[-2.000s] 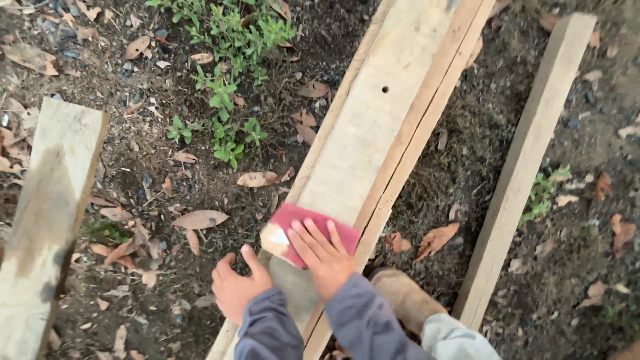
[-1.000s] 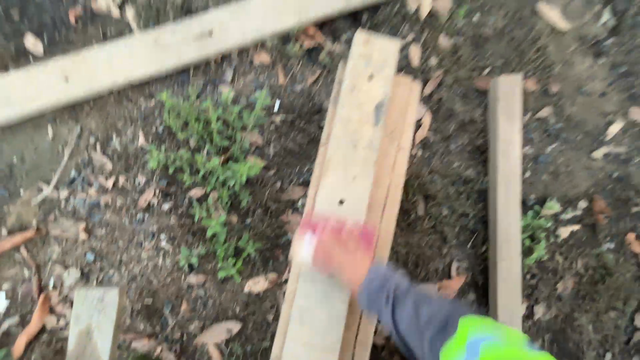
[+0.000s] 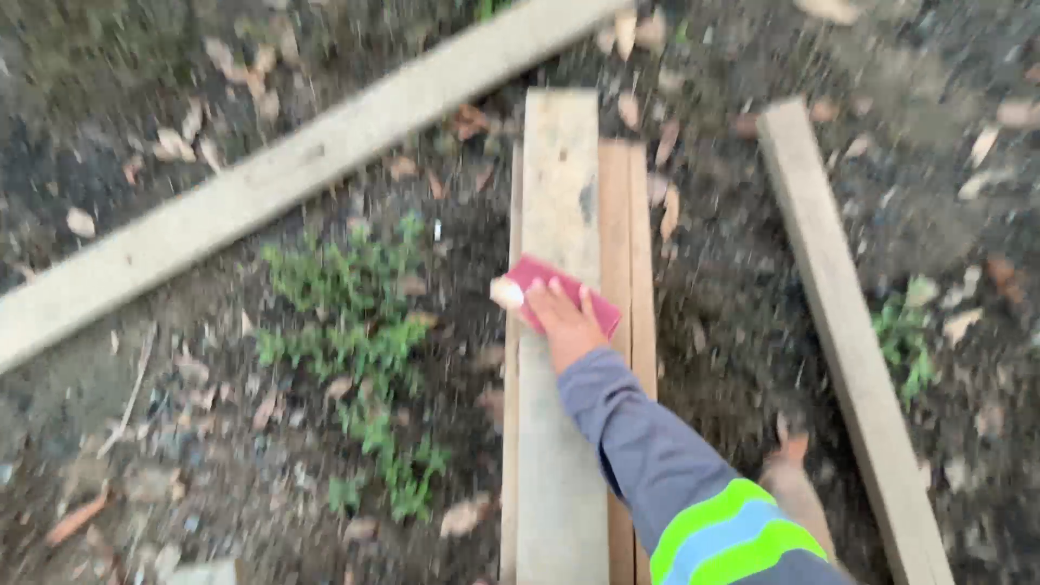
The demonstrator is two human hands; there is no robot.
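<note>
My right hand (image 3: pixel 566 318) lies flat, its fingers spread over a red sheet (image 3: pixel 597 307) that looks like sandpaper and is pressed against a pale wooden board (image 3: pixel 562 455). A whitish patch shows at the sheet's left end. This board rests on top of browner wooden boards (image 3: pixel 642 268), whose edges show on both sides. Dark marks and a small hole are on its far part. The sleeve is grey-blue with a bright green and silver band. My left hand is out of view.
A long pale board (image 3: pixel 236 199) lies slanted across the upper left. A squared timber (image 3: pixel 845 341) lies on the soil at the right. Low green weeds (image 3: pixel 357 325) and dry leaves are left of the stack. A boot (image 3: pixel 792 487) shows at lower right.
My right hand and the red sheet have moved along the board toward its far end. My left hand, seen beside the board two seconds ago, has left the view. The view has shifted forward.
</note>
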